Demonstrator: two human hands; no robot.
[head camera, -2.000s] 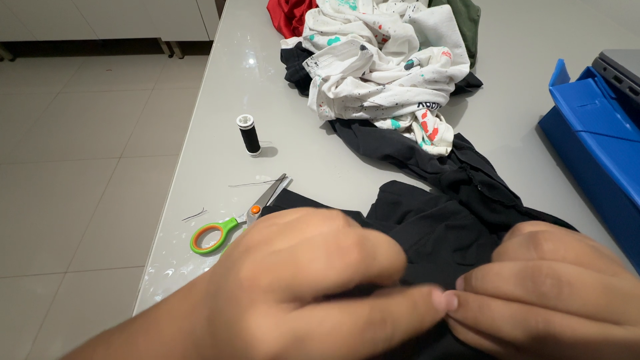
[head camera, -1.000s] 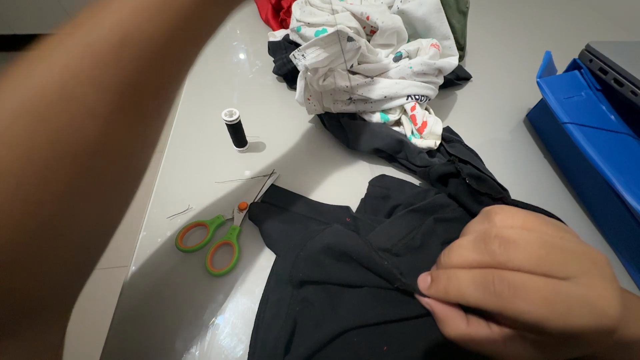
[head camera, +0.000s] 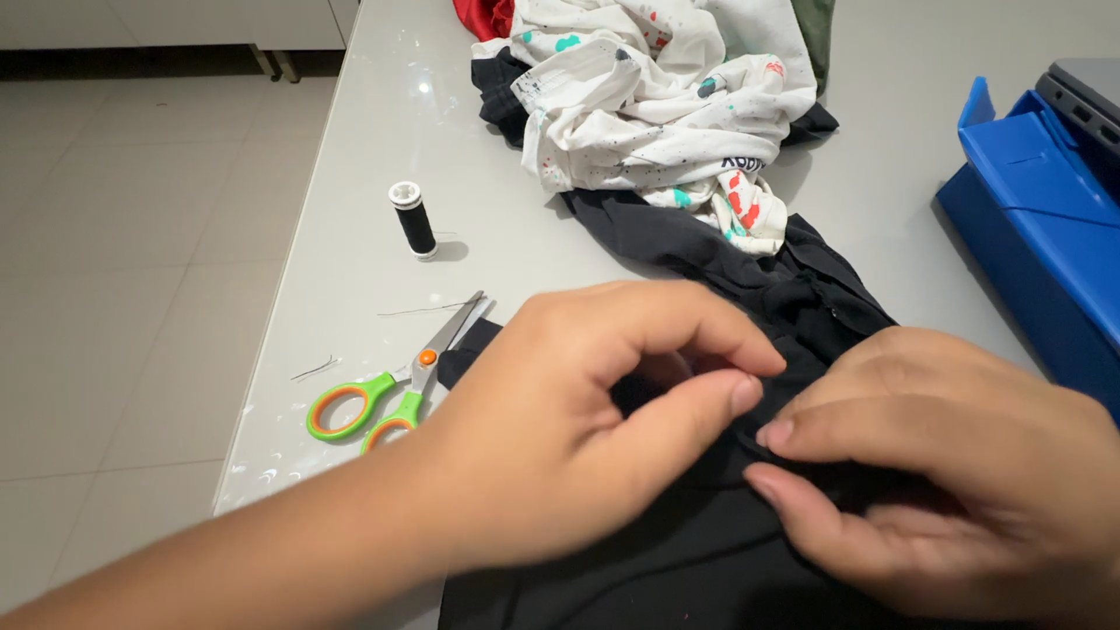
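Black cloth (head camera: 665, 560) lies across the lower middle of the head view, under both hands. My left hand (head camera: 630, 394) is over it, thumb and index finger bent close together; whether a needle or thread is between them cannot be made out. Close by on the right, my right hand (head camera: 945, 464) is at a fold of the cloth, its thumb and fingertips slightly apart. Scissors with green and orange handles (head camera: 427, 359) lie partly spread to the left, their lower handle partly hidden by my left forearm. A spool of black thread (head camera: 414, 223) stands upright behind them.
A crumpled white garment with coloured splashes (head camera: 656, 114) lies at the back, with red cloth (head camera: 486, 16) and dark cloth around it. A blue case (head camera: 1041, 201) and a grey device (head camera: 1089, 96) are at the right. Loose thread bits (head camera: 315, 367) lie near the table's left edge.
One second ago my left arm was raised across the upper left; now my left hand is back low beside my right hand, over the black cloth. My right hand's thumb and fingers have parted slightly.
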